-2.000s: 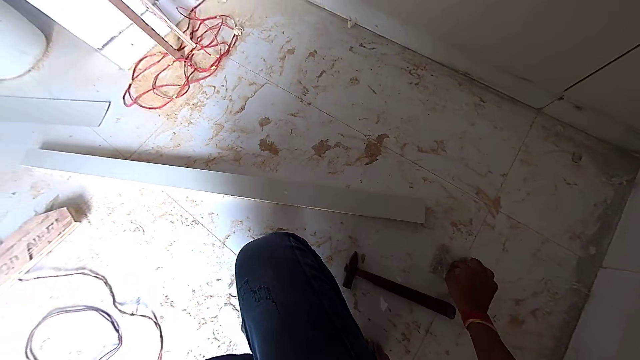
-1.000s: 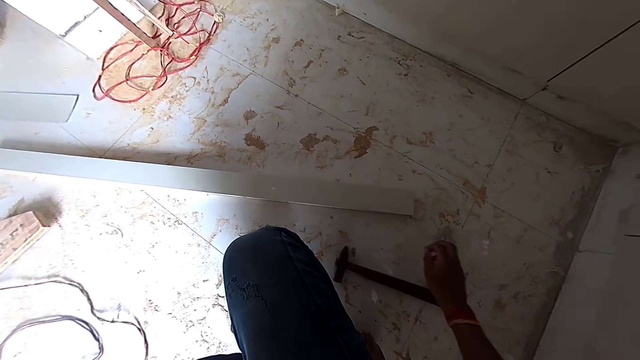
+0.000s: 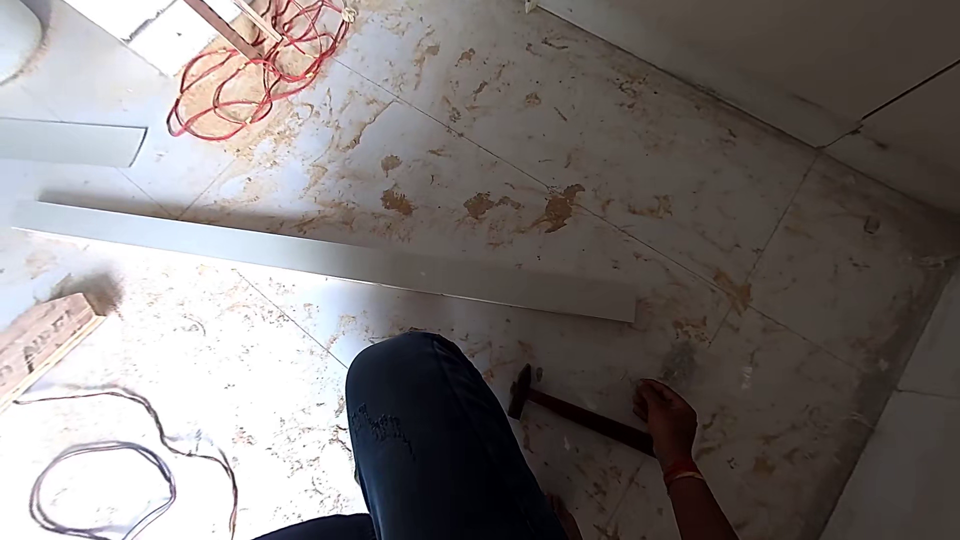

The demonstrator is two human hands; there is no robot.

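Note:
My right hand (image 3: 666, 420) is at the lower right, fingers curled, over the end of a hammer's handle. Whether it holds anything small between its fingers I cannot tell. The hammer (image 3: 589, 420) lies on the tiled floor, its dark head beside my knee and its wooden handle pointing toward my right wrist, which wears a red band. A long pale flat strip (image 3: 420, 274) stretches across the floor beyond my knee, its right end up and left of my hand. My left hand is out of the frame.
A second pale strip (image 3: 75, 142) lies at the far left, near a tangle of red cable (image 3: 259, 82). At the lower left are a wooden block with writing (image 3: 49, 341) and a loop of thin wire (image 3: 101, 448). Walls (image 3: 750, 60) border the floor at the upper right and right.

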